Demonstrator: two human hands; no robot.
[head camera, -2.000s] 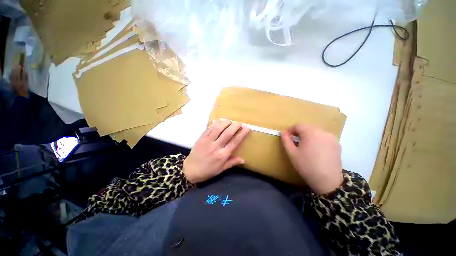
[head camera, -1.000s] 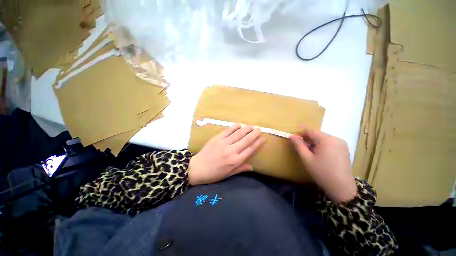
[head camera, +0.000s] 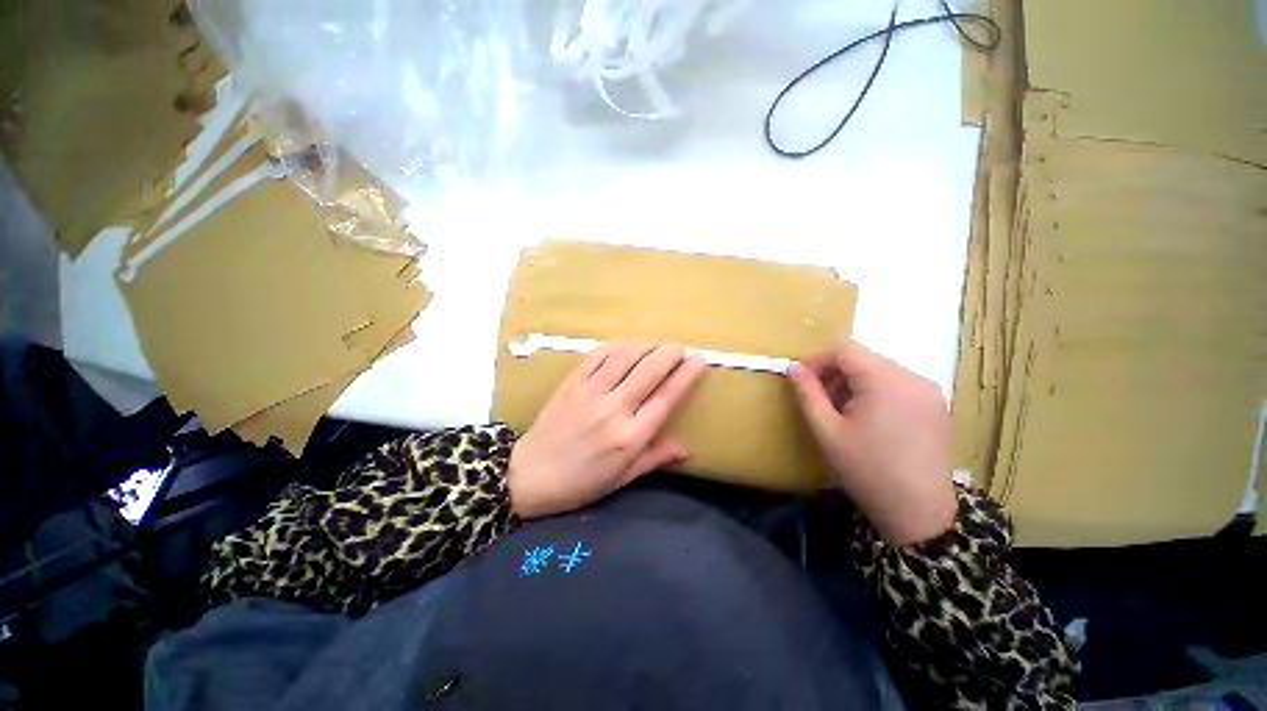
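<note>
A tan kraft piece (head camera: 667, 285) lies flat before my body. A narrow white strip (head camera: 743, 363) runs across it, its rounded left end showing near the piece's left edge. My left hand (head camera: 605, 428) lies flat, fingers together, its fingertips on the middle of the strip and hiding part of it. My right hand (head camera: 878, 433) pinches the strip's right end between thumb and forefinger, which hide that end.
Fanned kraft pieces with white strips (head camera: 250, 299) lie at left, a darker kraft stack (head camera: 84, 125) beyond. Clear plastic film (head camera: 417, 97) and loose white strips (head camera: 618, 56) lie at the far side. A black cord (head camera: 830, 145) lies beside tall kraft stacks (head camera: 1139, 333) at right.
The view has shifted, so the scene sits further left. My left hand has slid slightly left along the strip since a second ago. My right hand stays at the strip's right end.
</note>
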